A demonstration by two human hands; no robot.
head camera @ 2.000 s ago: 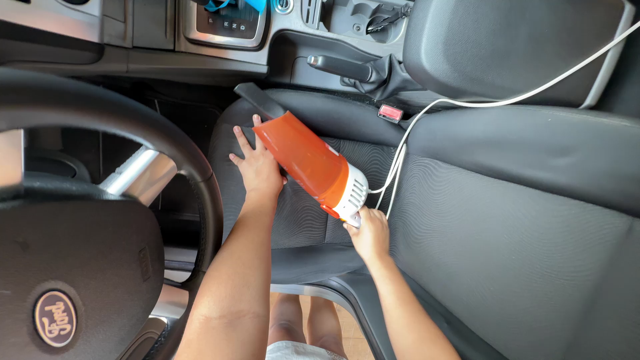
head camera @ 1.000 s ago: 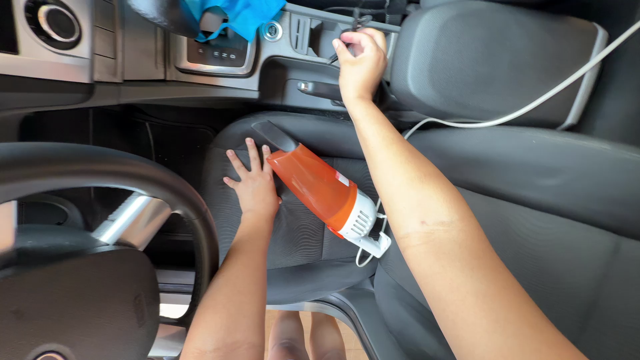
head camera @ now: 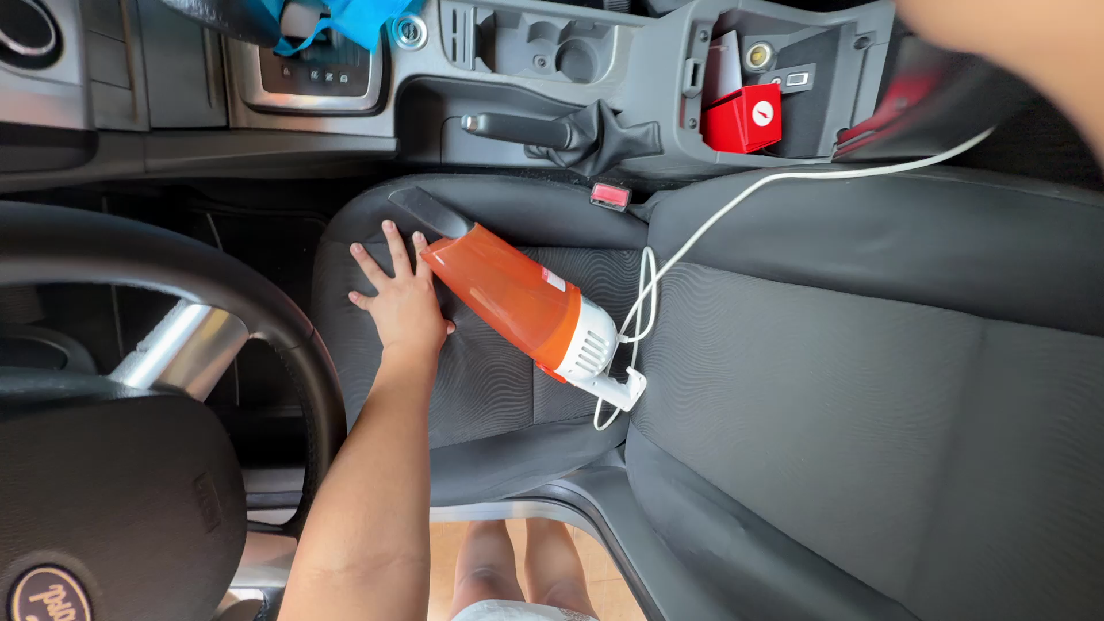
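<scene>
My left hand [head camera: 404,302] rests on the driver's seat cushion [head camera: 483,388] with its fingers spread, close beside the front of an orange and white handheld vacuum cleaner [head camera: 517,297]. The vacuum lies on the seat, its black nozzle [head camera: 427,211] toward the console and its white handle toward the backrest. A white cord [head camera: 776,177] runs from it over the backrest side to the console's rear. Only part of my right arm [head camera: 1009,43] shows at the upper right; the hand is out of view. Below that arm, the console storage box [head camera: 815,95] stands open with a red box [head camera: 743,119] inside.
The steering wheel [head camera: 293,328] is at the left. Along the top are the gear selector panel [head camera: 310,82], a blue cloth or bag [head camera: 349,19], cup holders [head camera: 578,60] and the handbrake lever [head camera: 517,129]. A red seat belt buckle [head camera: 611,197] sits between seat and console.
My right hand let go of the vacuum handle, reached to the console, then left view to the upper right. The console lid, closed before, is now open. My left hand stays on the seat.
</scene>
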